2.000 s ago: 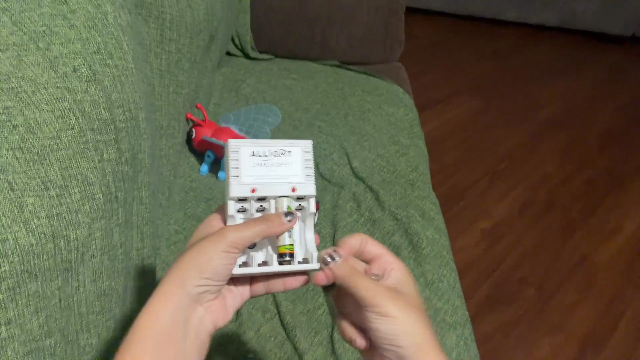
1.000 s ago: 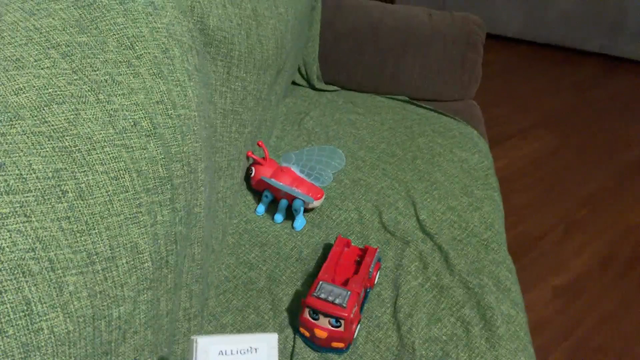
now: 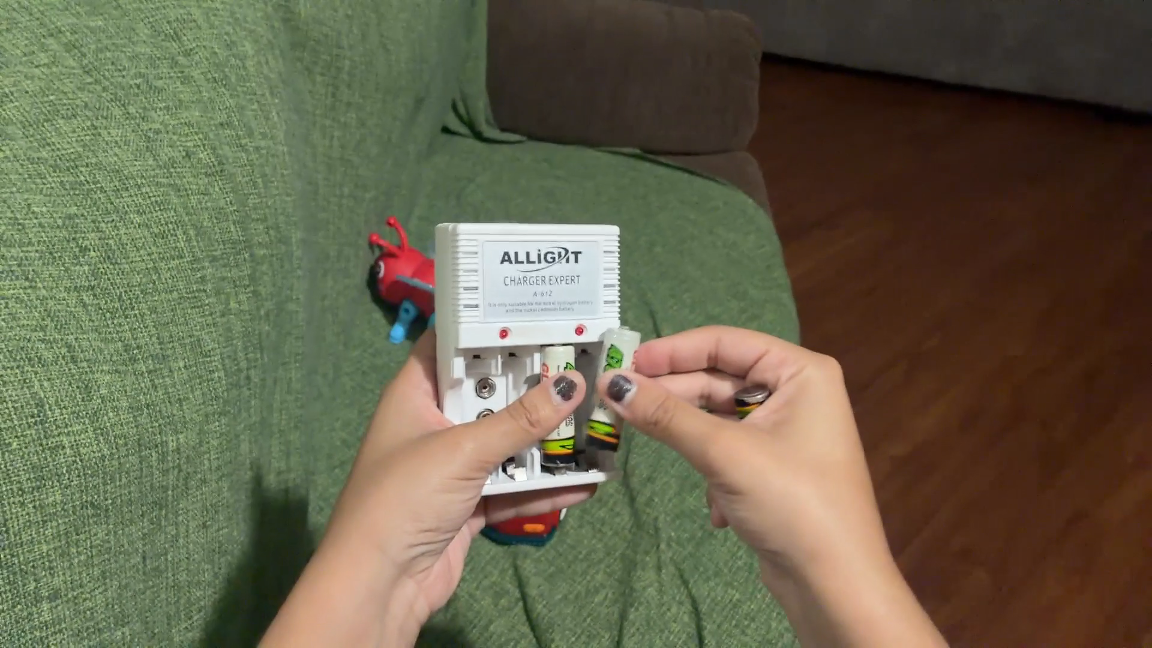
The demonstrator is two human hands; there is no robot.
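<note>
My left hand [image 3: 459, 468] holds a white Allight battery charger [image 3: 537, 335] upright, its thumb resting on a cylindrical battery [image 3: 558, 432] seated in the third bay from the left. Between thumb and index finger, my right hand [image 3: 765, 432] grips a second white battery [image 3: 603, 436], slightly tilted over the rightmost bay, its lower end close to the contact. The end of another battery [image 3: 751, 398] pokes out from the curled fingers of the same hand. Two small red lights show on the charger's front. Metal snap contacts are visible at the left bays.
Behind the charger, a red toy insect [image 3: 407, 277] with blue legs lies on the green sofa cover [image 3: 585, 180], partly hidden. Part of a red toy truck [image 3: 524, 527] shows below the charger. A brown sofa arm [image 3: 621, 76] stands at the back, with wooden floor [image 3: 972, 270] at the right.
Both hands and most of the charger, out of view one second ago, are in view again. The right hand now holds a battery at the rightmost bay.
</note>
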